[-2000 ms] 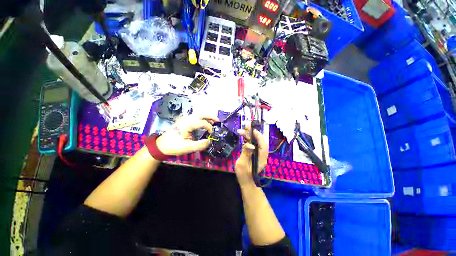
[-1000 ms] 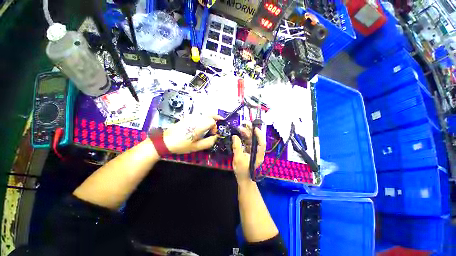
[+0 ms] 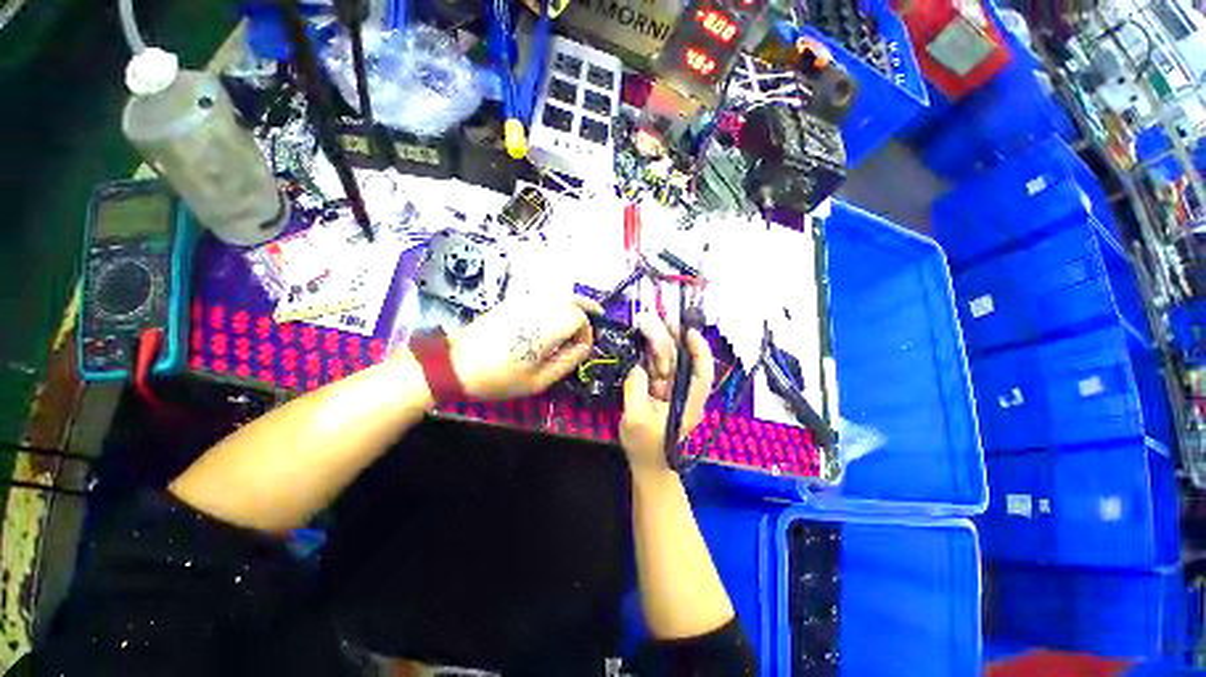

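A small black housing body [image 3: 604, 376] with a yellow lead wire showing is at the front edge of the bench, between my two hands. My left hand [image 3: 536, 347], with a dark red wristband, has its fingers closed on the housing's left and upper side. My right hand [image 3: 661, 384] is at its right side and holds the dark handle of a soldering iron [image 3: 684, 384], with its cable looping below. The iron's tip and the fingertips' exact contact are too blurred to tell. A grey-black subassembly [image 3: 463, 269] lies left of the hands.
A multimeter [image 3: 130, 284] and a solvent bottle [image 3: 209, 159] stand at the left. Dark pliers [image 3: 796, 386] lie at the bench's right edge. Blue totes [image 3: 899, 357] are beside the bench. A box with red digits [image 3: 704, 46] and a crumpled plastic bag [image 3: 410, 86] are at the back.
My left hand has shifted over the housing's upper left side, and its fingers have closed in. The yellow wire shows again after being hidden. My right hand still holds the iron. The view has shifted slightly.
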